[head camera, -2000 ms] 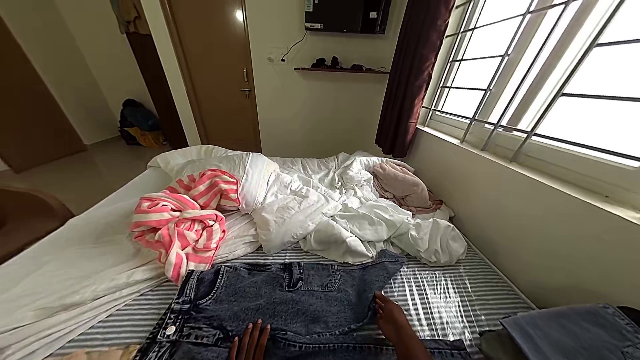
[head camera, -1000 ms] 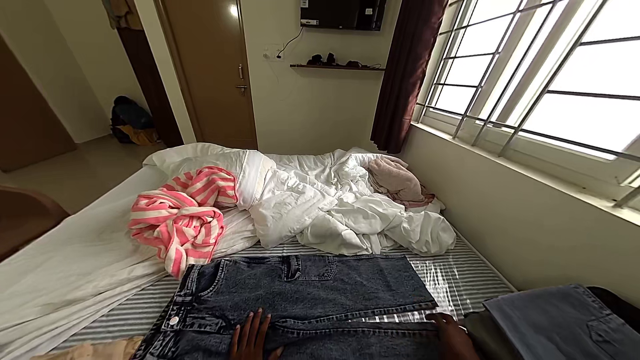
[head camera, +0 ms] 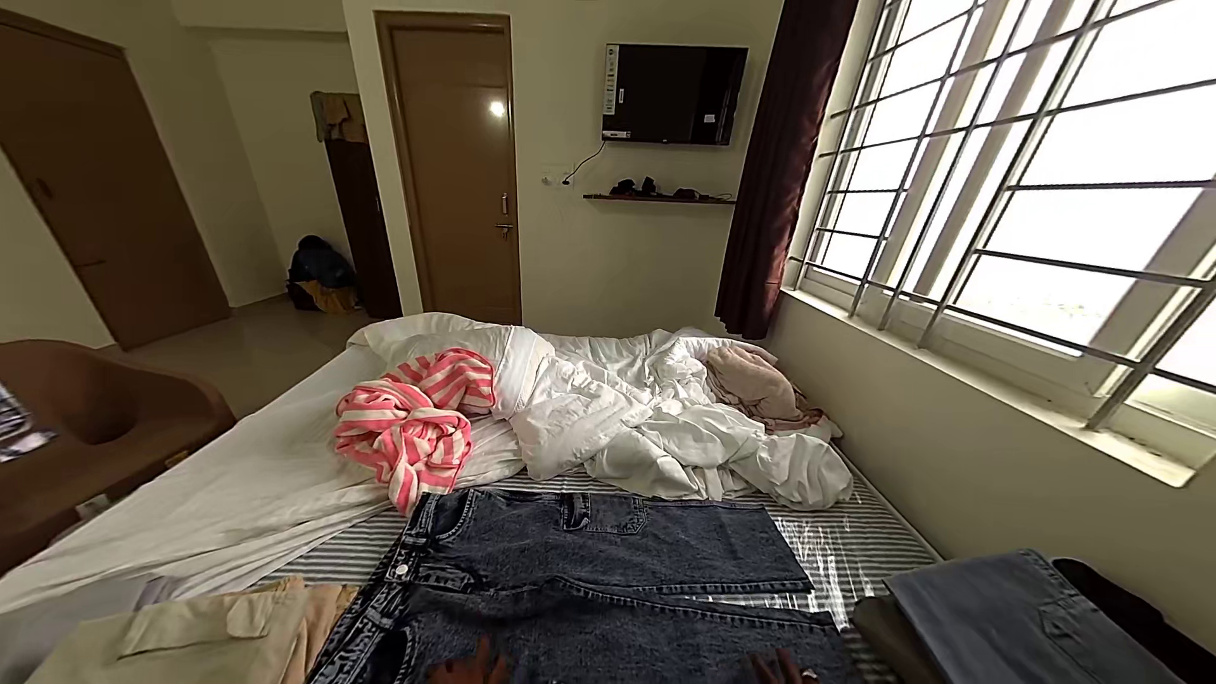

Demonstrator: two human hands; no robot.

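A pair of dark blue denim jeans lies spread across the striped mattress, its waistband and metal button at the left and its legs pointing right. My left hand rests on the near part of the jeans, close to the bottom edge of the view, fingers apart. Farther right, my right hand touches the near leg, with only its fingers showing. The rest of both hands is cut off by the frame.
Folded beige trousers lie at the left, folded blue-grey jeans at the right. Beyond are a pink-and-white striped cloth, rumpled white bedding and a beige cloth. A brown chair stands left; a barred window is right.
The far leg's hem, raised under my right hand at first, now lies flat and straight. Both hands have moved toward the near edge of the jeans. The view has tilted up.
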